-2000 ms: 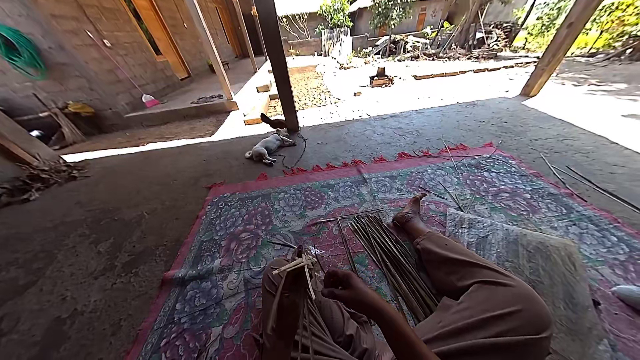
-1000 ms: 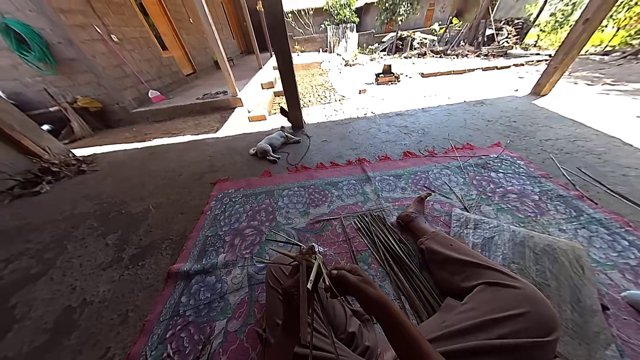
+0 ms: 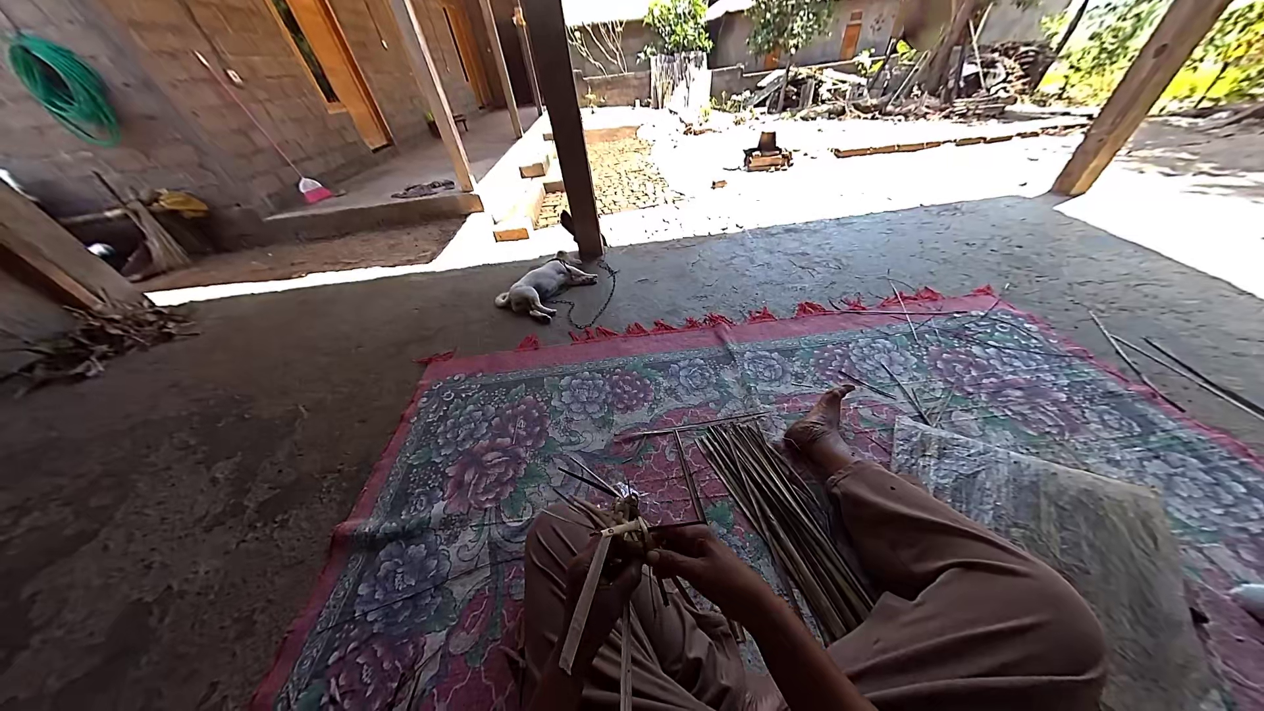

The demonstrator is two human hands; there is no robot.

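Above my lap, my left hand grips a small woven piece of plant strips, with loose strip ends sticking out at the top and long ones hanging down. On its right side my right hand pinches a strip at the edge of the weave. Some fingers of both hands are hidden. To the right, between my legs, a bundle of long dark strips lies on a floral rug. Single thin strips rest beyond the bundle.
A clear plastic sheet or sack lies under and beside my right leg. Past the fringed rug edge, a chained dog lies by a dark post. Loose sticks are at the far right; a broom leans at the left.
My right hand has come up against the woven piece, from slightly apart two seconds ago. The woven piece and its protruding strips have turned in my left hand.
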